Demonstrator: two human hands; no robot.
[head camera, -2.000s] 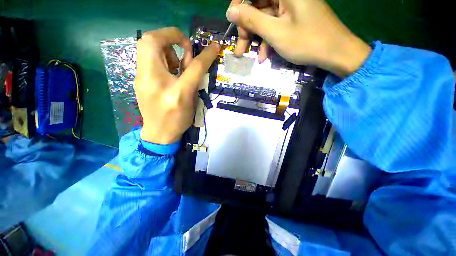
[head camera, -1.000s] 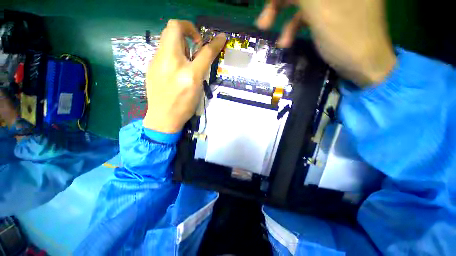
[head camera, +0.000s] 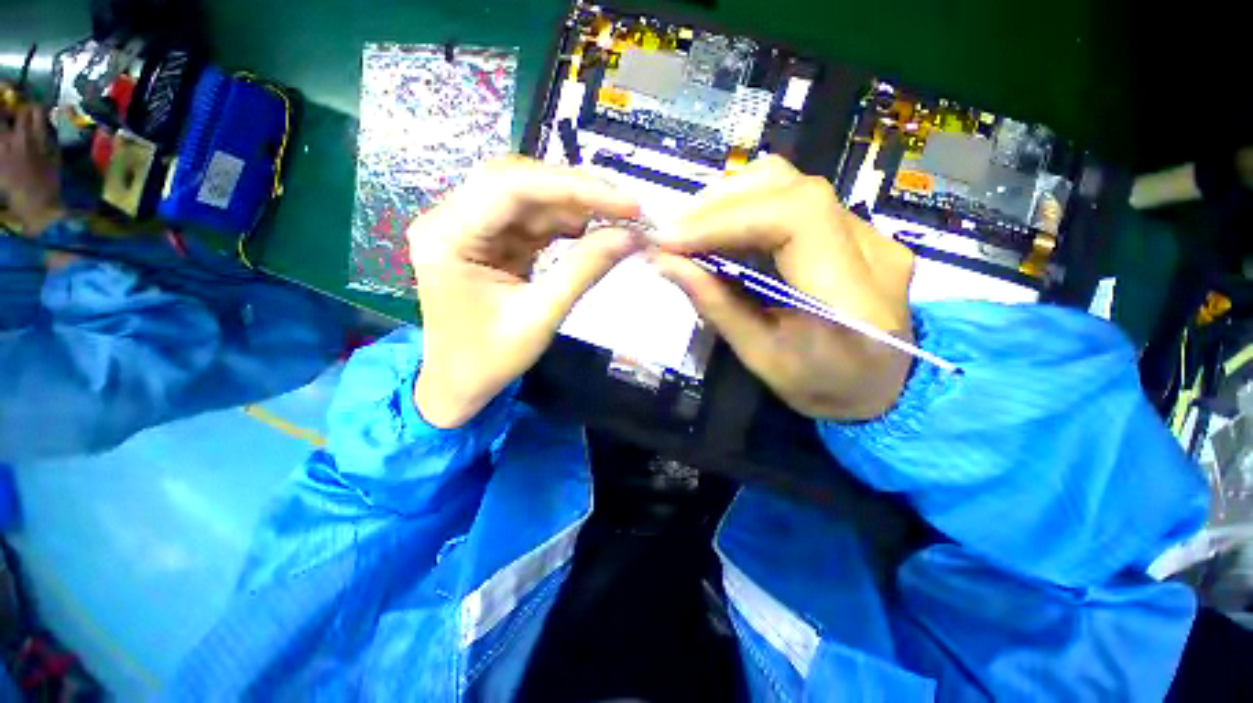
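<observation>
My left hand and my right hand meet fingertip to fingertip above the left tablet. My right hand holds silver tweezers, their rear end pointing down right past the wrist. A small pale piece shows between the fingertips; what it is cannot be told. My left thumb and index finger close at the same spot. The left tablet's board and upper part show above my hands; its pale plate is partly hidden. The right tablet lies beside it, its lower part hidden by my right arm.
A crinkled silver sheet with red specks lies left of the tablets on the green mat. A blue pack with yellow wires is further left. A coworker's hand and blue sleeve are at far left. White and clear scraps are at far right.
My left hand has left the tablet's board and my right hand has come back from the upper right; both now meet over the pale plate. The view has shifted, showing more of the right tablet.
</observation>
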